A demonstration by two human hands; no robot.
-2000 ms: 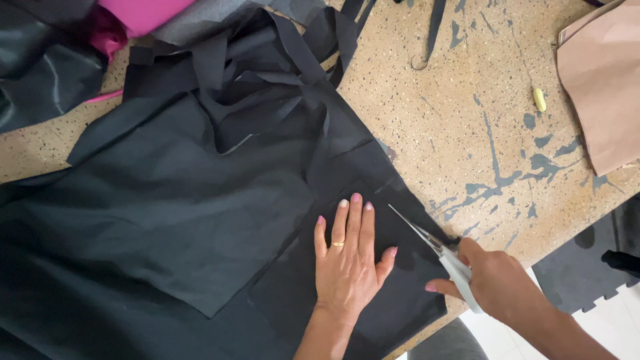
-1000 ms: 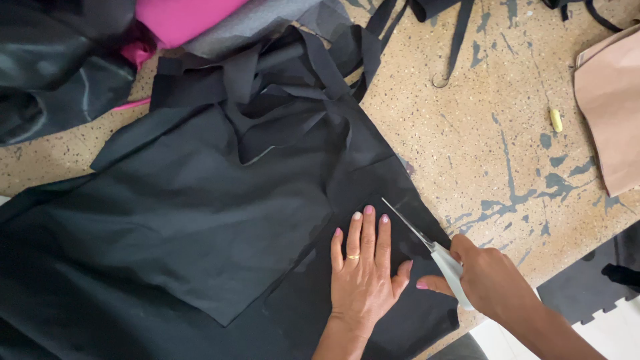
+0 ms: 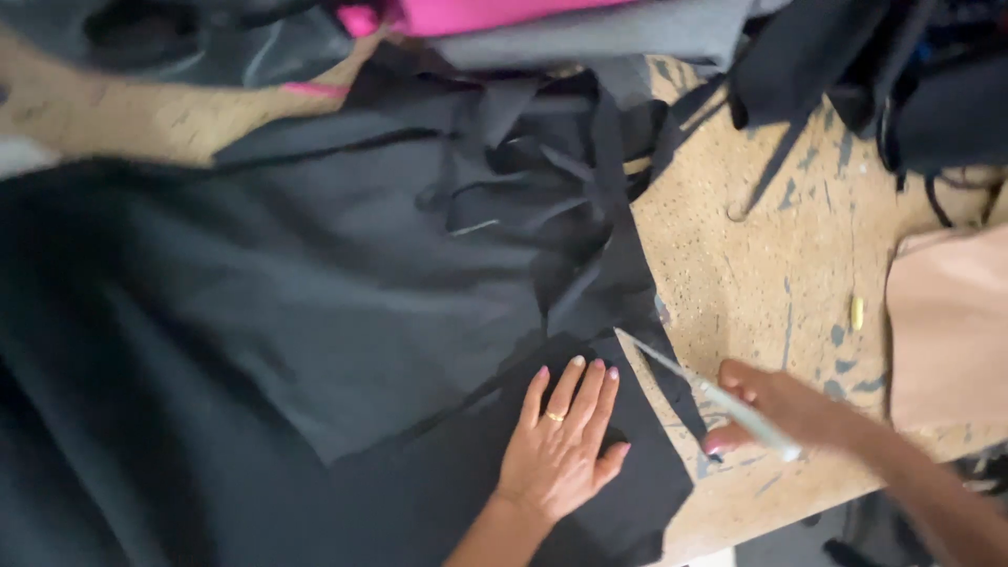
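Observation:
Black fabric (image 3: pixel 378 315) covers much of the work table. My left hand (image 3: pixel 563 445) lies on it palm down, fingers apart, a ring on one finger, pressing near its right edge. In my right hand (image 3: pixel 776 405) is a pair of scissors with pale handles (image 3: pixel 752 421). Their blade tips point up and left, at the top of a slit in the fabric. A narrow black strip (image 3: pixel 677 386) lies on the right side of the slit, and bare table shows between it and the main piece.
Pink fabric (image 3: pixel 504 14) and grey fabric (image 3: pixel 598 39) lie at the top, with dark straps and cloth (image 3: pixel 795 63) to their right. A small yellow piece (image 3: pixel 857 313) rests on the speckled table (image 3: pixel 732 283). Beige sheets (image 3: pixel 949 331) are at the right edge.
A slit has opened in the black fabric, parting a narrow strip from the main piece beside my left hand. The view has shifted, showing more dark cloth at the top right.

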